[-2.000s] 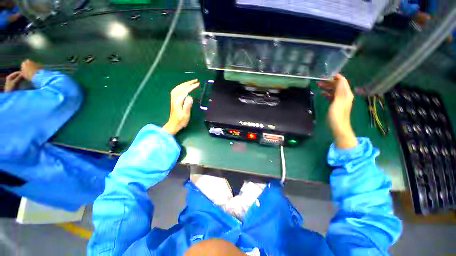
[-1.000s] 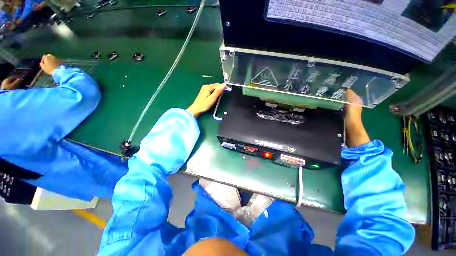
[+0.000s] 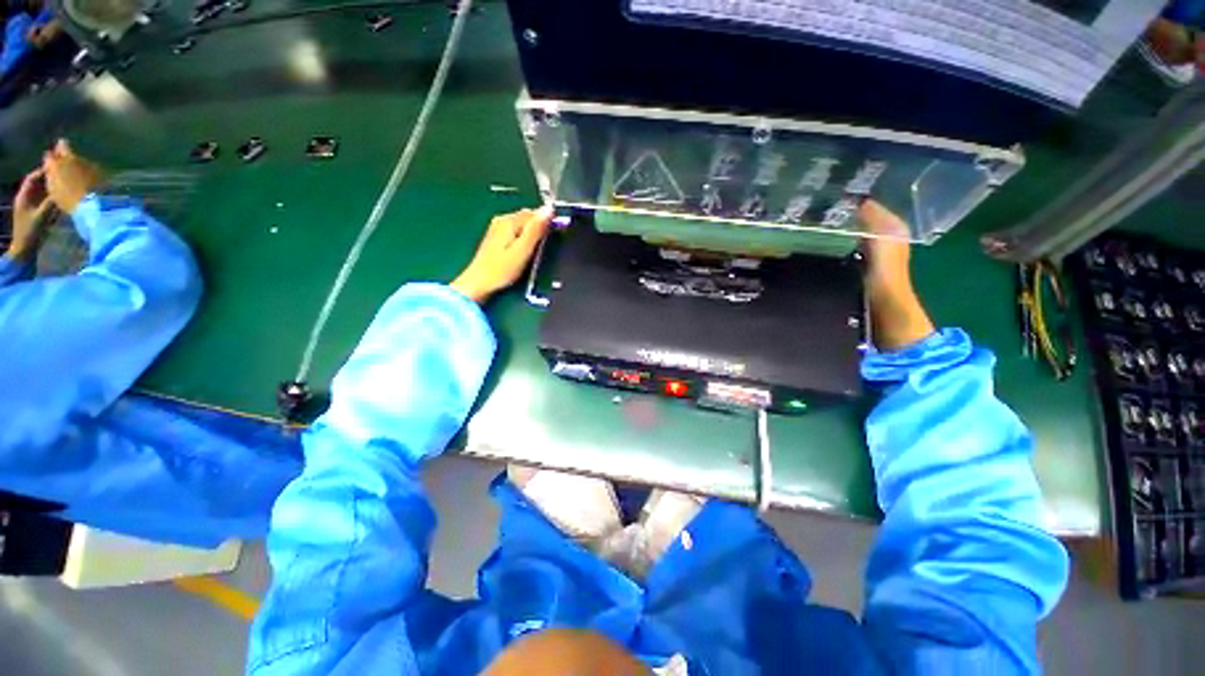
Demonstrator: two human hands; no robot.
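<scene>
The flat black machine base (image 3: 700, 324) stands on the green bench in front of me, with red digits and a glowing red switch on its front edge. A dark holder (image 3: 698, 280) sits at the rear centre of its top. My left hand (image 3: 508, 251) is at the base's left rear corner by the silvery side handle (image 3: 538, 271), fingertips at the guard's lower left corner. My right hand (image 3: 891, 275) is at the right rear corner, its fingers partly behind the clear guard (image 3: 773, 172). Whether either hand grips anything is hard to tell.
A dark machine housing (image 3: 793, 66) rises behind the guard. A black parts tray (image 3: 1156, 383) lies at right, beside loose wires (image 3: 1044, 317). A pale hose (image 3: 383, 211) crosses the bench at left. Small black parts (image 3: 253, 148) lie beyond. A person in blue (image 3: 99, 317) sits at left.
Since two seconds ago, both hands have moved from beside the base in to its rear corners. Since one second ago, the view has shifted while the hands stay about there.
</scene>
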